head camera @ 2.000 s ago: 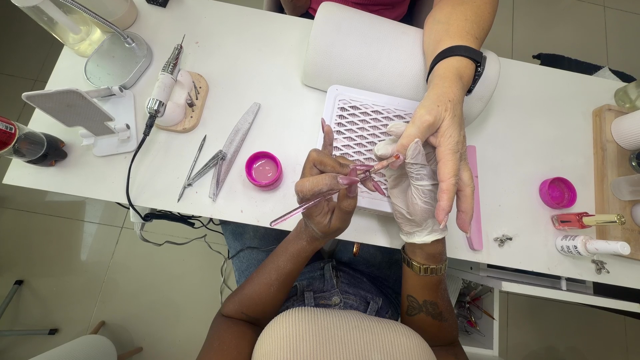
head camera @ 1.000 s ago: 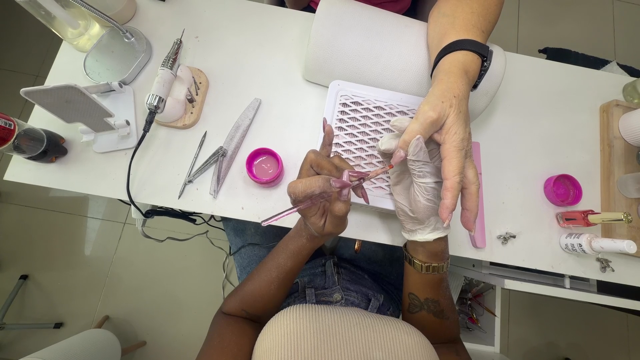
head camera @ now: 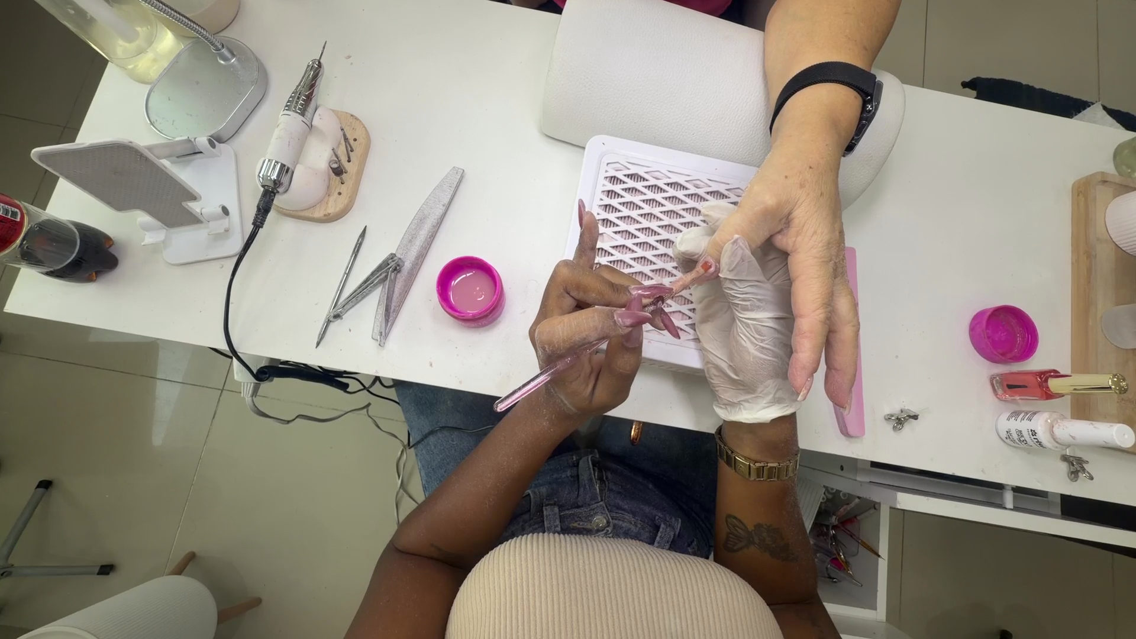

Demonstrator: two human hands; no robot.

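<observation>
My bare left hand (head camera: 590, 342), with long pink nails, grips a slim brush with a glittery pink handle (head camera: 541, 380). The brush's far end is close to the tip of a digit of another person's hand (head camera: 799, 235); my fingers partly hide it. My right hand (head camera: 745, 328), in a whitish glove, is closed around that digit from below. Both hands are over the edge of a white dust collector with a lattice grille (head camera: 652, 209). Left of my left hand stands an uncovered magenta jar (head camera: 471, 291) with pink contents.
A padded white armrest (head camera: 657, 75) lies beyond the grille. On the left are a nail file (head camera: 422, 240), metal tweezers-like tool (head camera: 366, 288), electric nail drill (head camera: 291, 133) and phone stand (head camera: 129, 182). Polish bottles (head camera: 1025, 385) and a magenta cap (head camera: 1003, 334) are at right.
My left hand and the brush have shifted slightly left, then back right toward the held digit. My gloved right hand has stayed nearly still around it.
</observation>
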